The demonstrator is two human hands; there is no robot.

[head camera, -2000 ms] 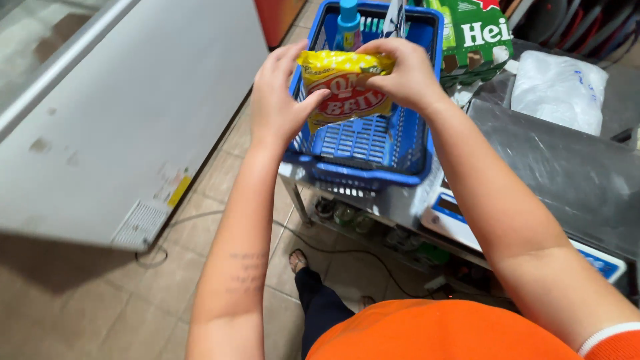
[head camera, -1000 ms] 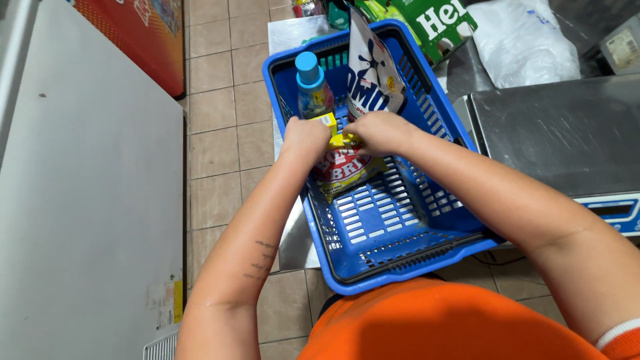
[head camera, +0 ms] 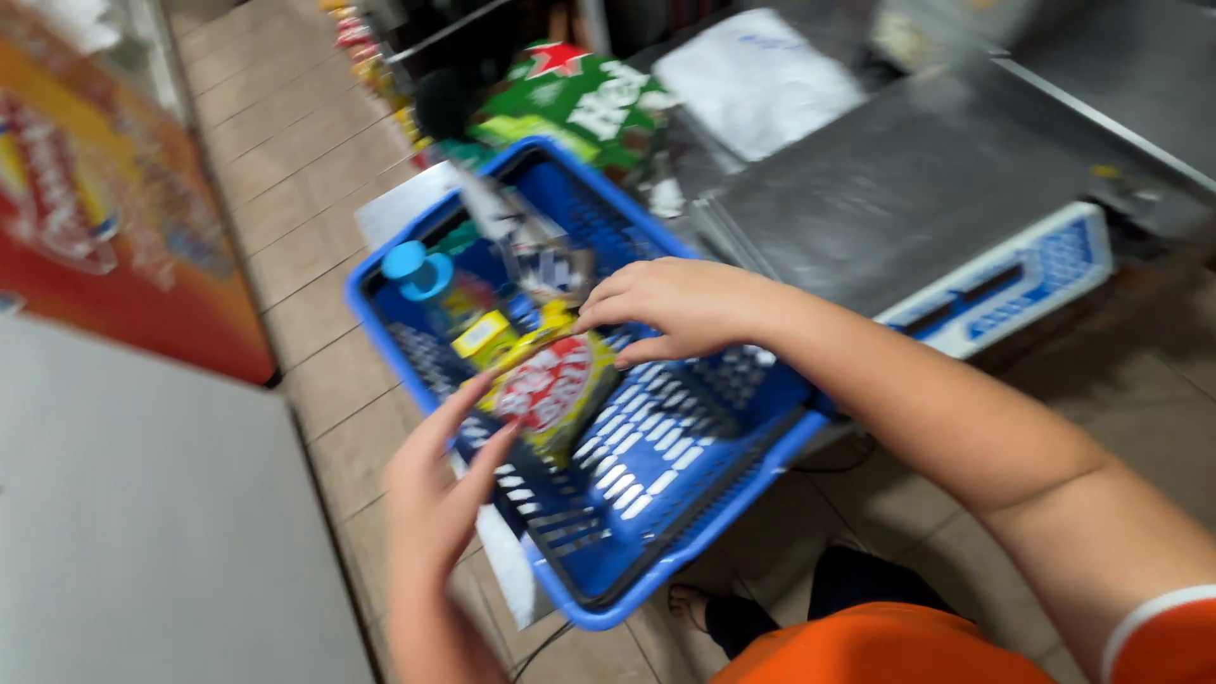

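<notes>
A blue plastic shopping basket (head camera: 570,608) stands on a metal surface. Inside it lies a yellow and red Bombril packet (head camera: 551,389), beside a small yellow box (head camera: 484,339), a bottle with a light-blue cap (head camera: 418,271) and a white and blue Omo packet (head camera: 546,252). My left hand (head camera: 442,484) is at the basket's left side, fingers apart, fingertips near the Bombril packet. My right hand (head camera: 670,309) hovers over the basket, fingers spread near the packet's upper right edge. Neither hand grips anything; blur hides whether the fingertips touch it.
Behind the basket is a green Heineken pack (head camera: 589,104). A white plastic bag (head camera: 760,81) lies by a dark metal scale plate (head camera: 883,190) with a blue and white front panel (head camera: 1007,280). At left stand a white cabinet (head camera: 161,513) and a red and orange cabinet (head camera: 114,190) on a tiled floor.
The Bombril packet, held in both hands above the basket two seconds ago, now lies inside it. Both hands have let go and moved apart. The view has turned.
</notes>
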